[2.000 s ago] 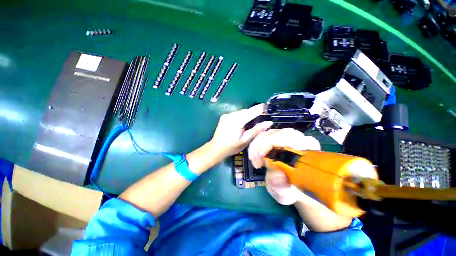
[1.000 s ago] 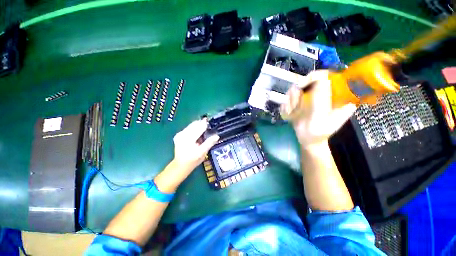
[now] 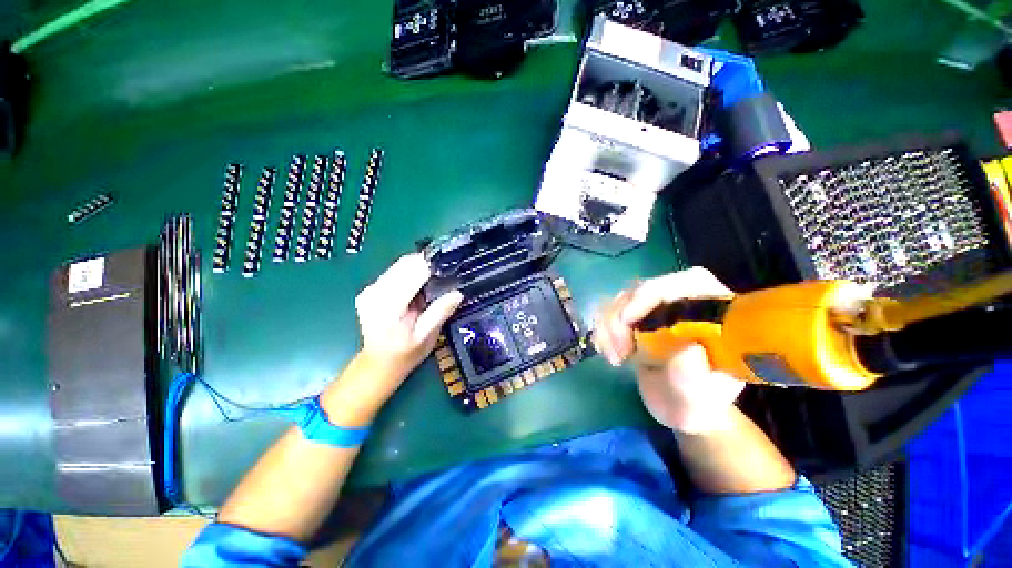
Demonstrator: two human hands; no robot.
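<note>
The black camera unit (image 3: pixel 515 331) lies open in the brown jig (image 3: pixel 519 389), its half with screen and button marks facing up. My left hand (image 3: pixel 397 311), with a blue wrist strap (image 3: pixel 330 425), holds the raised other half at its left edge. My right hand (image 3: pixel 675 353) is closed around the orange electric screwdriver (image 3: pixel 793 333), just right of the jig. The tool lies nearly level; its tip is not clearly visible.
The white-grey screw feeder (image 3: pixel 617 152) stands behind the jig. The black parts tray (image 3: pixel 732 222) is at right. Filled strips (image 3: pixel 293 208), thin rods (image 3: pixel 180 294) and a dark grey box (image 3: pixel 105 383) lie left. Black units (image 3: pixel 478 31) lie at the back; a cardboard box (image 3: pixel 144 541) is lower left.
The screwdriver first moved from the unit up toward the feeder, then back down to the right of the jig. My left hand stays on the unit's raised half. The view has shifted.
</note>
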